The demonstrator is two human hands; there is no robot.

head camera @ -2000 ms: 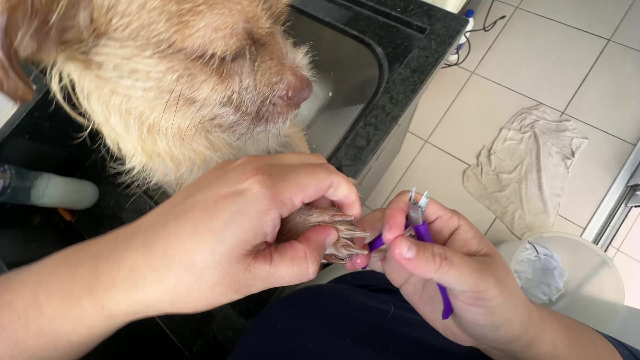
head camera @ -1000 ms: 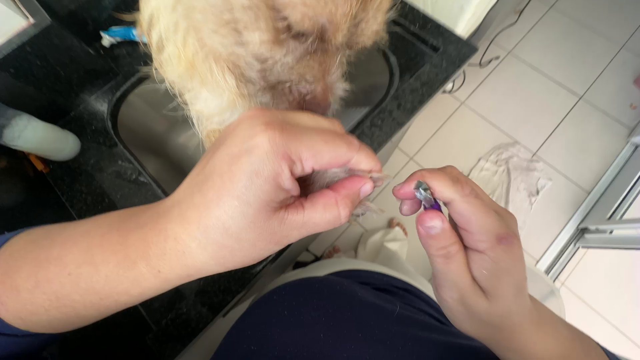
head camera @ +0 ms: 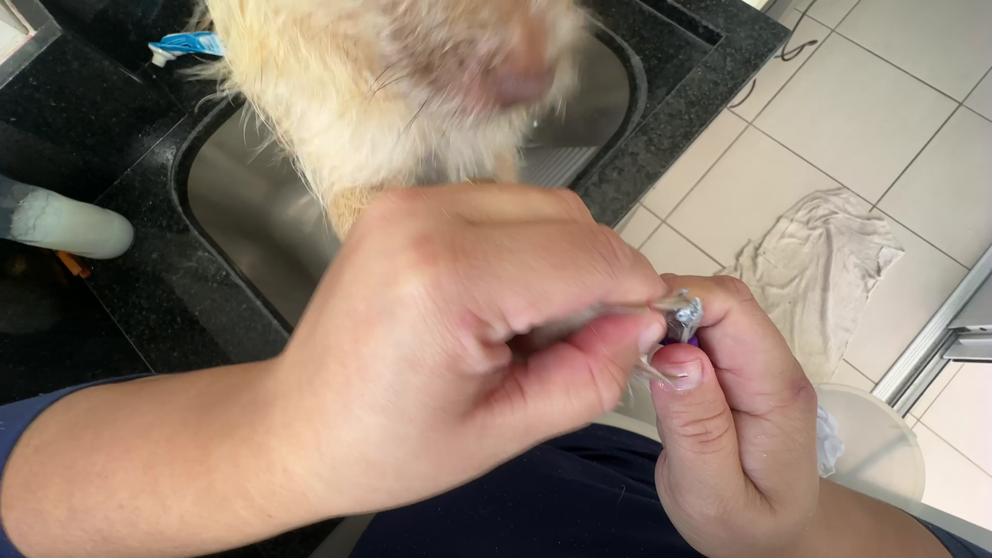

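Note:
A light-coated, wet-looking dog (head camera: 403, 85) is at the sink, its muzzle blurred and pointing down. My left hand (head camera: 480, 310) is closed around the dog's paw (head camera: 570, 322), which shows only in part between thumb and fingers. Close against it, my right hand (head camera: 721, 387) grips the nail clippers (head camera: 683, 314); their metal head shows between thumb and forefinger, at the left fingertips, with a bit of purple handle below. The rest of the clippers is hidden in the palm. Whether the blades touch a nail cannot be told.
Around the steel sink basin (head camera: 240, 194) runs a black stone counter (head camera: 139, 310). On it are a pale bottle (head camera: 74, 223), a small orange object (head camera: 73, 263) and a blue-and-white tube (head camera: 186, 46). A crumpled cloth (head camera: 814, 263) lies on the tiled floor near a pale bin (head camera: 883, 449).
The right hand with the clippers has come up against the left fingertips; a second ago there was a gap between them. The dog's head, turned sideways two seconds ago, now points down.

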